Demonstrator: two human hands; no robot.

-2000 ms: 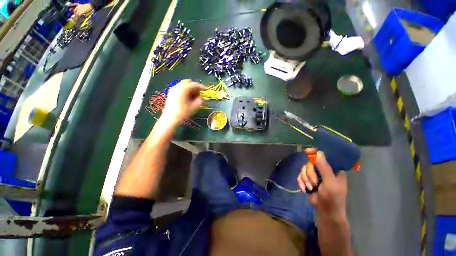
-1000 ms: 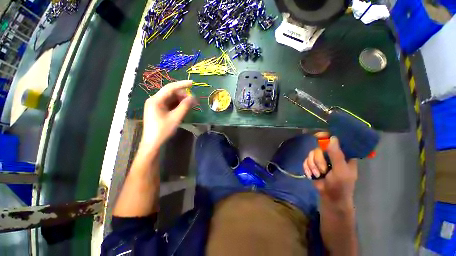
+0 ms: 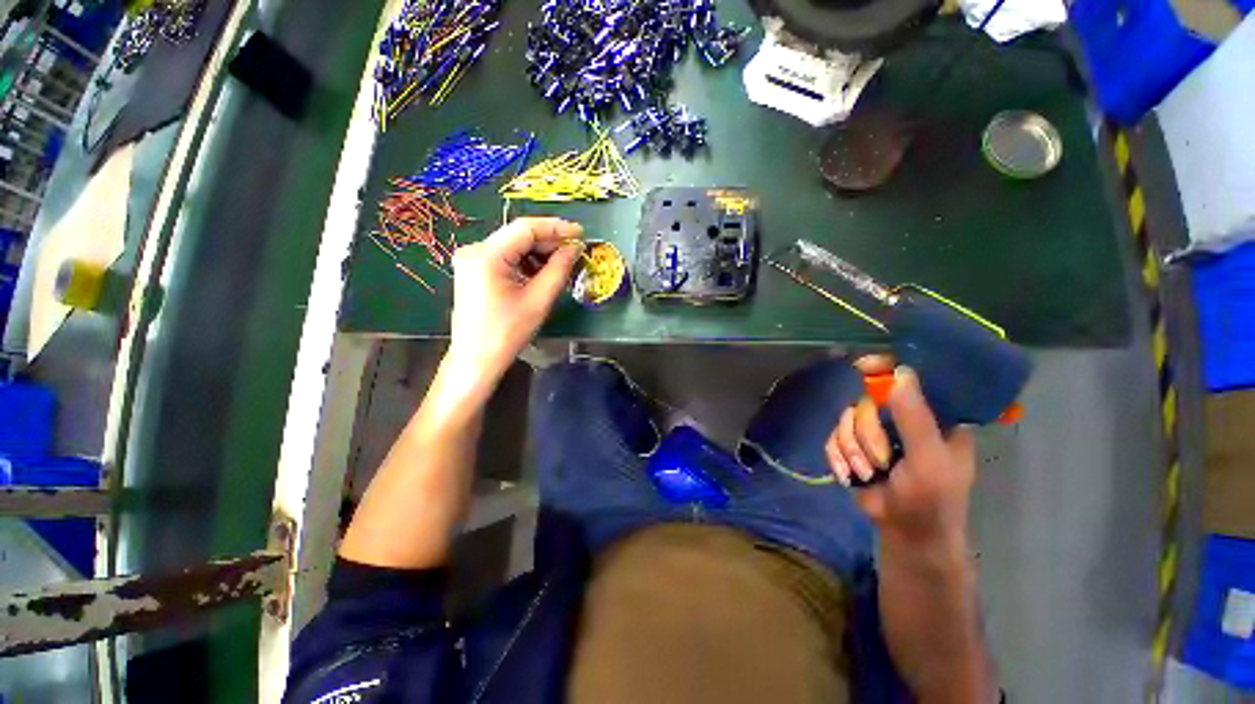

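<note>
My left hand [image 3: 509, 296] pinches thumb and forefinger together at the left rim of a small tin of amber flux [image 3: 600, 272]. A thin yellow lead wire shows at the fingertips, mostly hidden. My right hand [image 3: 902, 461] is closed around the dark blue soldering gun [image 3: 957, 360], a finger at its orange trigger; its metal tip points left toward the black fixture [image 3: 699, 245]. The fixture stands right of the tin, a small component in it. Yellow wires [image 3: 575, 173], blue wires [image 3: 471, 161] and red wires [image 3: 416, 217] lie in piles behind and left of my left hand.
Behind lie a heap of dark components [image 3: 613, 52] and a pile of wired components [image 3: 430, 52]. A black round hood [image 3: 853, 17] on a white base [image 3: 812, 76] stands back right. A brown round dish [image 3: 863, 151] and a silvery tin [image 3: 1021, 143] lie right of the fixture.
My left hand has gone from the wire piles, toward me, then right to the flux tin. The right hand still holds the gun. The view has tilted down.
</note>
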